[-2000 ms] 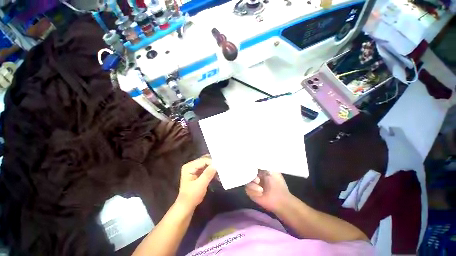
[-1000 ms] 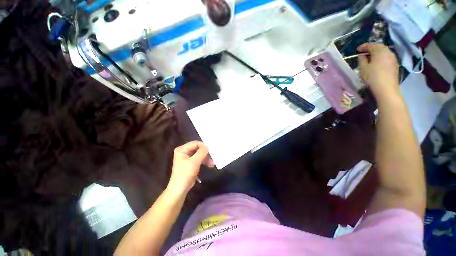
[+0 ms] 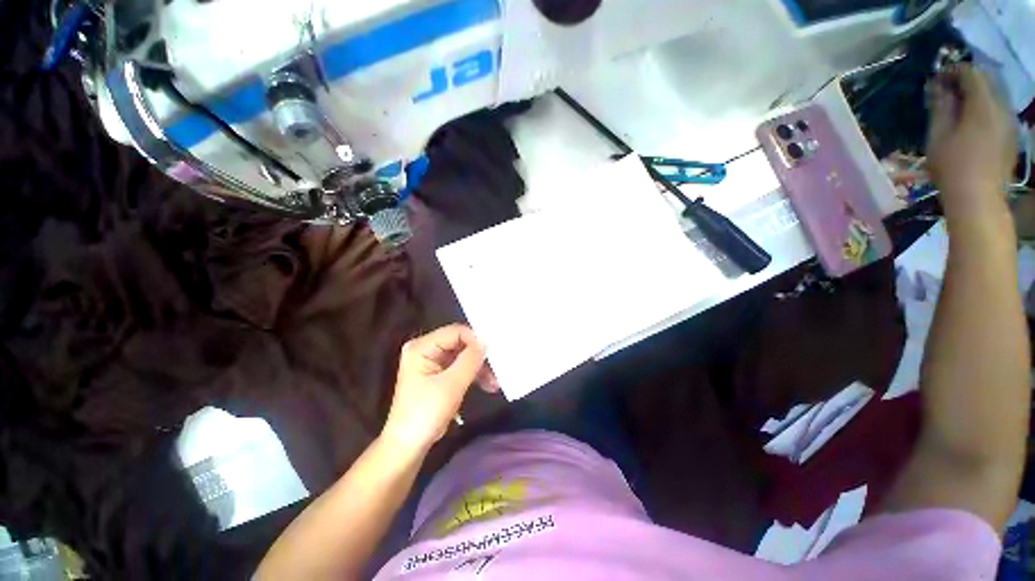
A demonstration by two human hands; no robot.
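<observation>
A plain white sheet of paper (image 3: 579, 278) lies on the machine table in front of me, tilted. My left hand (image 3: 440, 375) holds its lower left corner between thumb and fingers. My right hand (image 3: 967, 125) is stretched out to the upper right, at the tray of small things behind the phone. It is dim and blurred, and I cannot tell if its fingers hold anything. The needle area of the white and blue sewing machine (image 3: 392, 57) is left of the paper, with a ribbed grey cap (image 3: 389, 222) beside it.
A black-handled screwdriver (image 3: 726, 236) and teal snips (image 3: 688, 170) lie right of the paper. A pink phone (image 3: 826, 193) leans by the tray. Dark brown fabric (image 3: 216, 295) is heaped at left. White scraps (image 3: 819, 422) and dark red fabric (image 3: 794, 486) lie at lower right.
My right hand has let go of the paper and moved to the tray at upper right. My left hand still holds the corner. The paper lies lower, uncovering the screwdriver handle. The view has shifted closer.
</observation>
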